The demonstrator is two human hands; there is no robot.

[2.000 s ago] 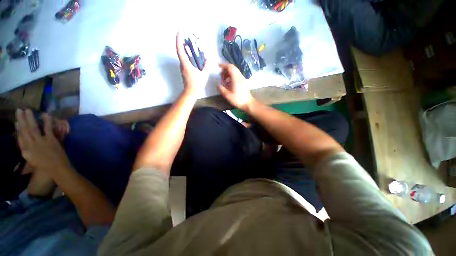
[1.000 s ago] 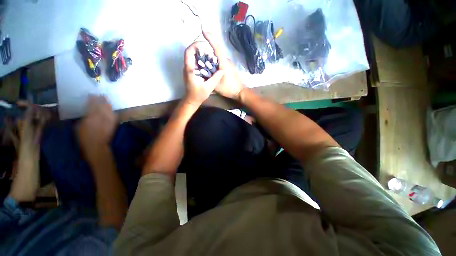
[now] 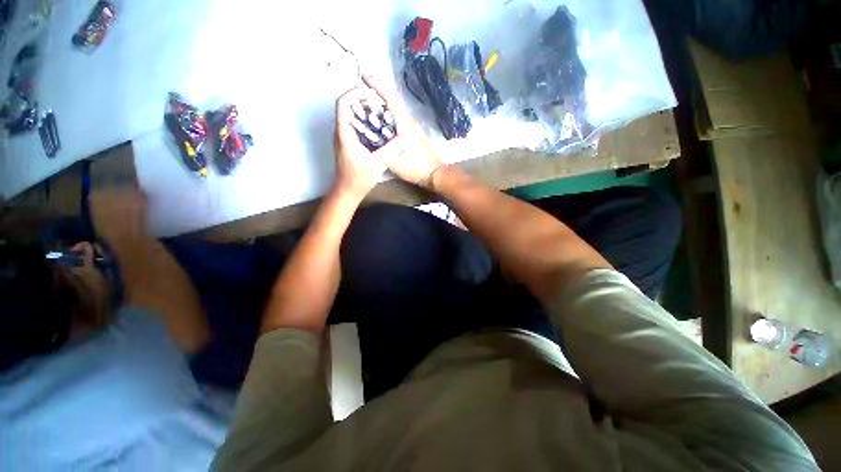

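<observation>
My left hand (image 3: 355,152) and my right hand (image 3: 412,152) are together above the front edge of the white-covered table (image 3: 286,157). Between them they hold a bunch of dark rods (image 3: 373,123) with pale, shining ends. My left hand cups the bunch from the left, and my right hand presses against it from the right. A thin dark wire (image 3: 343,48) runs on the white sheet above my fingertips. Part of the bunch is hidden by my palms and fingers.
A black cable coil (image 3: 438,95) with a red block (image 3: 418,35), a bagged cable set (image 3: 476,76) and a clear plastic bag (image 3: 559,78) lie right. More bagged sets (image 3: 189,134) lie left. A coworker's arm (image 3: 152,267) is at left. A bottle (image 3: 791,343) stands out on the right bench.
My right hand has moved from apart to against my left, closing around the rods. The bunch shows its ends instead of its sides. The coworker's arms at left have shifted.
</observation>
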